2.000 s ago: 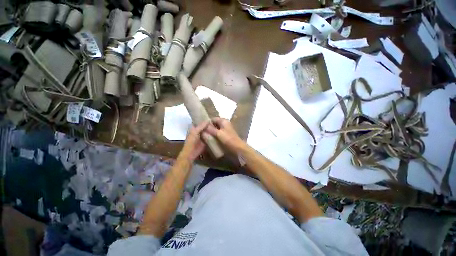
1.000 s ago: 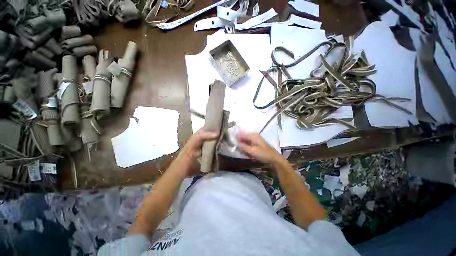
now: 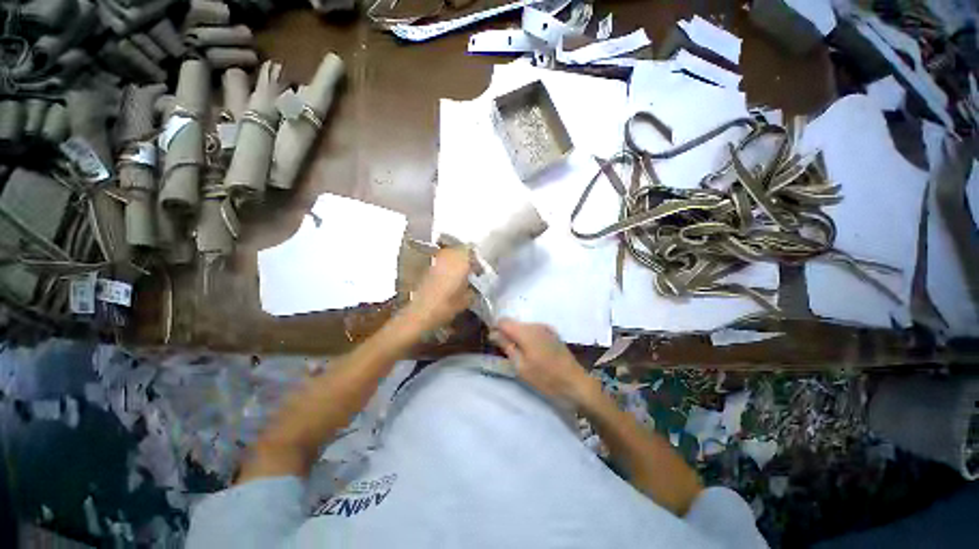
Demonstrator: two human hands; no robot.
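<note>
A taupe rolled bundle (image 3: 509, 236) is tilted over the white panels in front of me. My left hand (image 3: 449, 281) is closed on its near part and hides it. A tie strip, pale where it shows (image 3: 485, 295), runs from the roll down to my right hand. My right hand (image 3: 523, 345) is near the table's front edge, fingers pinched at the strip's lower end; it is slightly blurred. A white cut panel (image 3: 333, 255) lies left of my hands.
Finished bundles (image 3: 185, 150) are piled at left. A small open box (image 3: 532, 131) sits on the large white panels (image 3: 464, 139). A tangled heap of tie strips (image 3: 730, 214) lies at right. White scrap strips (image 3: 601, 48) lie beyond the box.
The roll has gone from upright in view to tilted right, and a strip is now around or against it. My left hand moved onto it higher up; my right hand holds the strip's end lower down.
</note>
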